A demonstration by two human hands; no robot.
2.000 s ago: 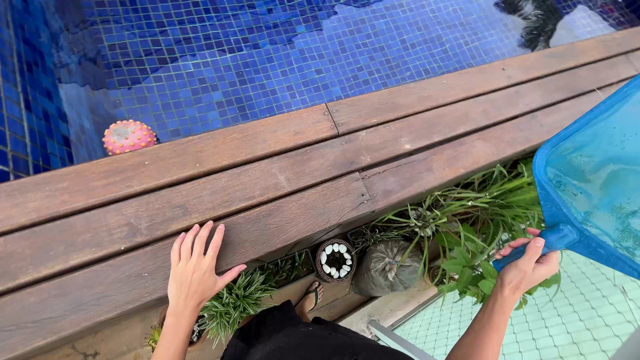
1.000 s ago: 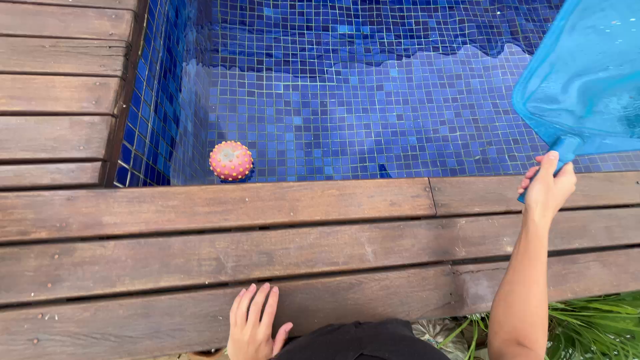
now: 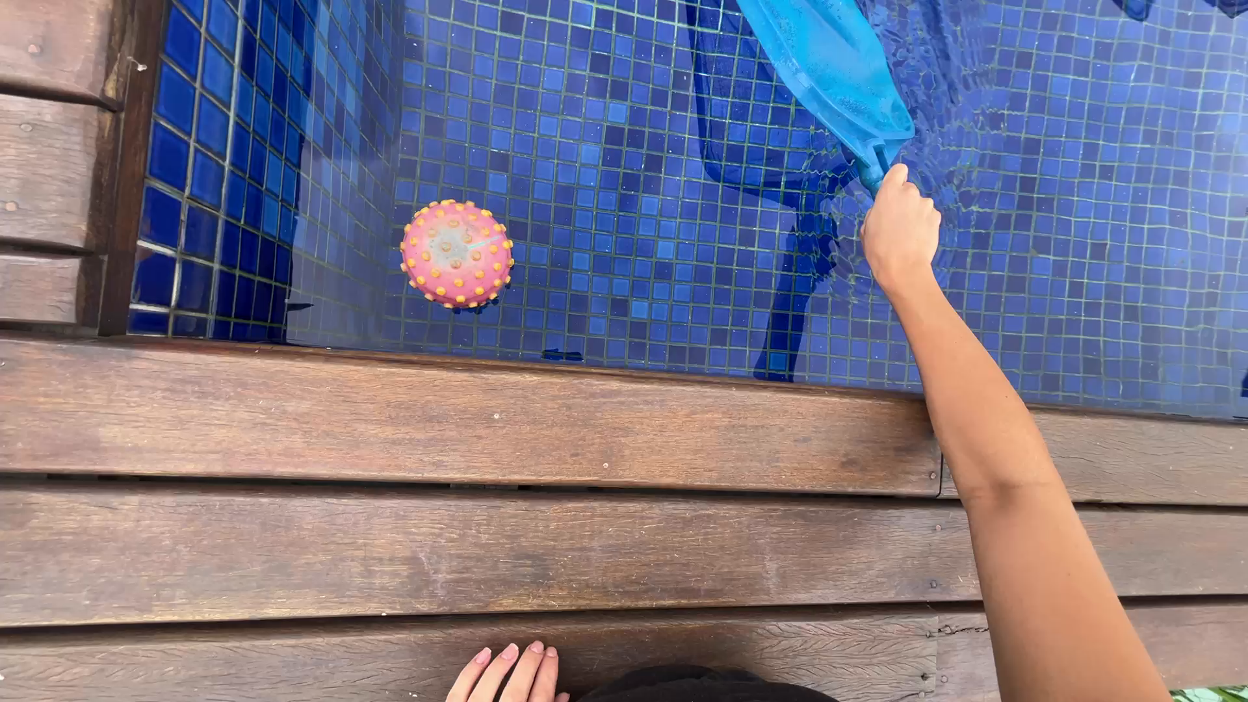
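Observation:
Stretched out over the pool, my right hand (image 3: 902, 226) grips the short handle of a blue pool skimmer net (image 3: 838, 68). The net is tilted at the water, with ripples around it and a dark shadow on the tiles to its left. A pink ball with yellow knobs (image 3: 456, 255) floats near the pool's left corner, apart from the net. My left hand (image 3: 509, 675) rests on the nearest wooden plank at the bottom edge, holding nothing; only its fingers show.
Wooden deck planks (image 3: 468, 546) run along the near side of the pool, and more deck (image 3: 49, 166) borders its left side. The tiled pool wall (image 3: 210, 185) drops between deck and water. A little greenery shows at the bottom right corner.
My right hand has moved the net from beside the deck out over the pool and to the water. My left hand stays on the planks. The view has turned toward the pool.

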